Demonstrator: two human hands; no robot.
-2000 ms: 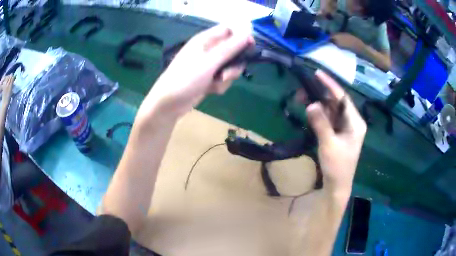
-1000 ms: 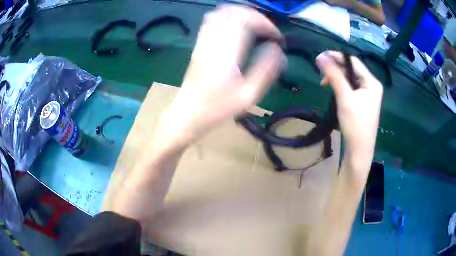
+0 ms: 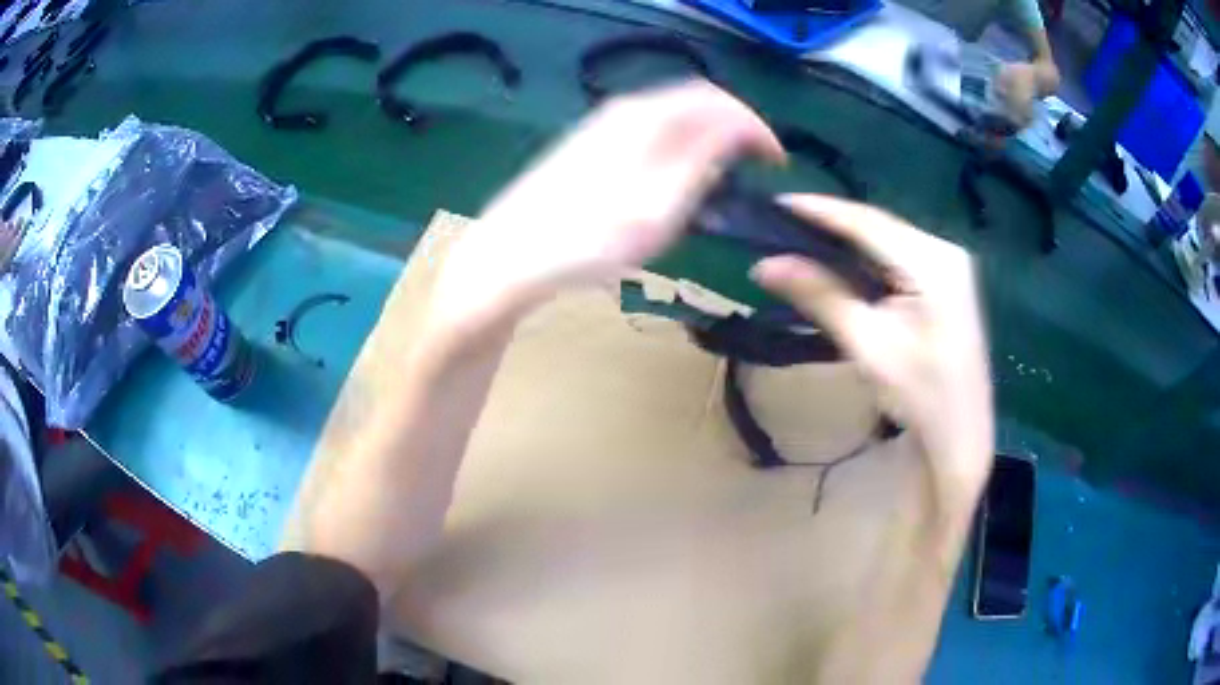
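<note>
A black headband assembly (image 3: 789,238) is held between both my hands above the far edge of the cardboard sheet (image 3: 602,455). My left hand (image 3: 642,187) grips its left end, with the fingers blurred. My right hand (image 3: 903,315) grips its right part between thumb and fingers. Below it, another black headband (image 3: 752,422) lies on the cardboard, its right part hidden by my right hand. A thin headphone wire (image 3: 822,484) runs from its lower end. A black piece (image 3: 763,340) reaches left from under my right hand; I cannot tell which headband it belongs to.
A green conveyor belt (image 3: 335,174) carries several headbands beyond the cardboard. At left are a drinks can (image 3: 194,328), a clear plastic bag (image 3: 121,254) and a thin black arc (image 3: 311,321). At right are a smartphone (image 3: 1005,538) and a small blue object (image 3: 1064,606). A person's hand (image 3: 1028,83) shows beyond the belt.
My hands have come closer together around the headband. My left hand has moved lower than two seconds ago. The camera view has shifted, and more belt headbands show.
</note>
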